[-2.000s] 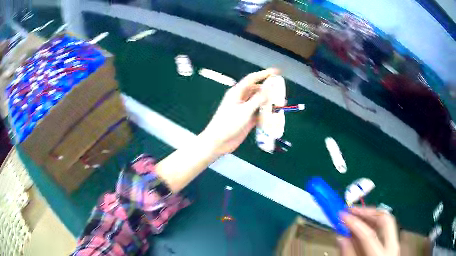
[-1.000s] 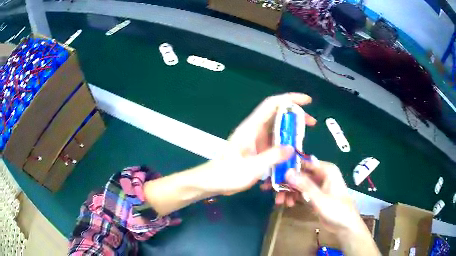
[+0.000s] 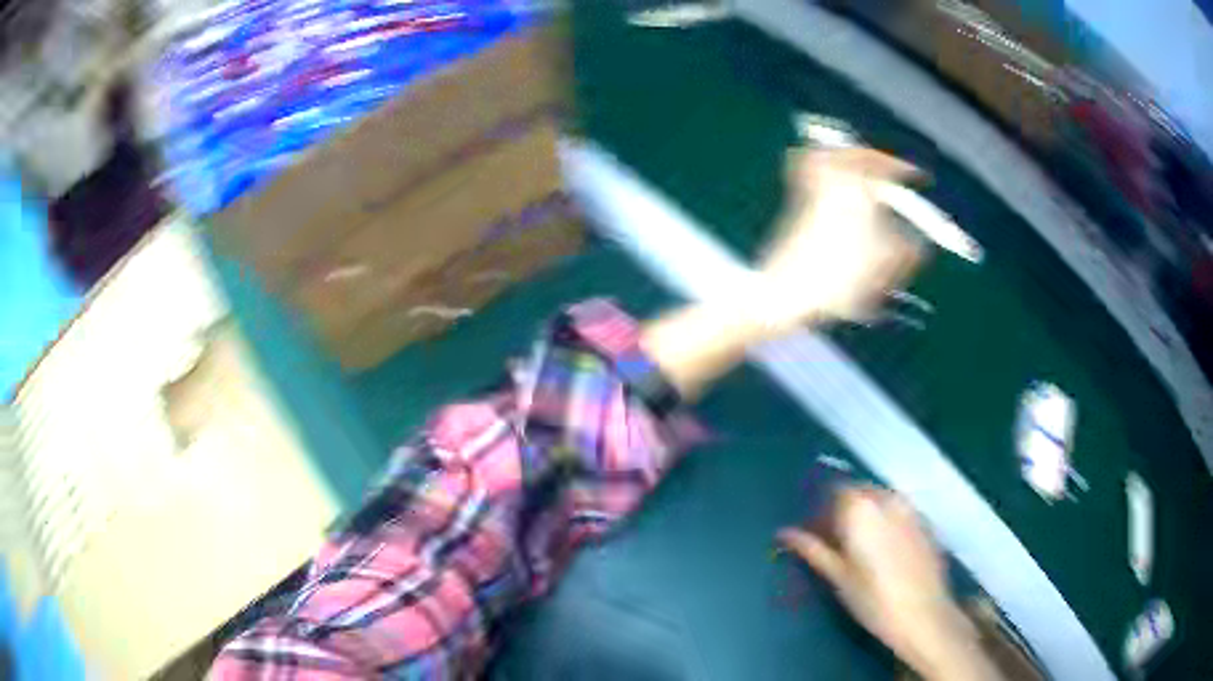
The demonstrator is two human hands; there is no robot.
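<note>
The frame is strongly blurred. My left hand (image 3: 845,246) is over the green belt, close to a thin white flat cover (image 3: 934,221) and a white part (image 3: 825,131) beyond the fingers. Small pale streaks show just below the hand; whether it holds anything cannot be told. My right hand (image 3: 881,559) is low over the dark-green bench, fingers bent and thumb out to the left; its grip is unclear. A white housing (image 3: 1047,442) with blue marks and a short lead lies on the belt to the right.
A stacked brown carton (image 3: 426,200) full of blue packs stands at upper left. A wide pale tray (image 3: 146,492) is at far left. A pale rail (image 3: 851,412) separates bench and belt. Another flat cover (image 3: 1140,526) and a white housing (image 3: 1148,633) lie at lower right.
The view has swung left. My hands have parted; the housing with the blue pack is no longer between them. A white housing now lies on the belt where none showed before.
</note>
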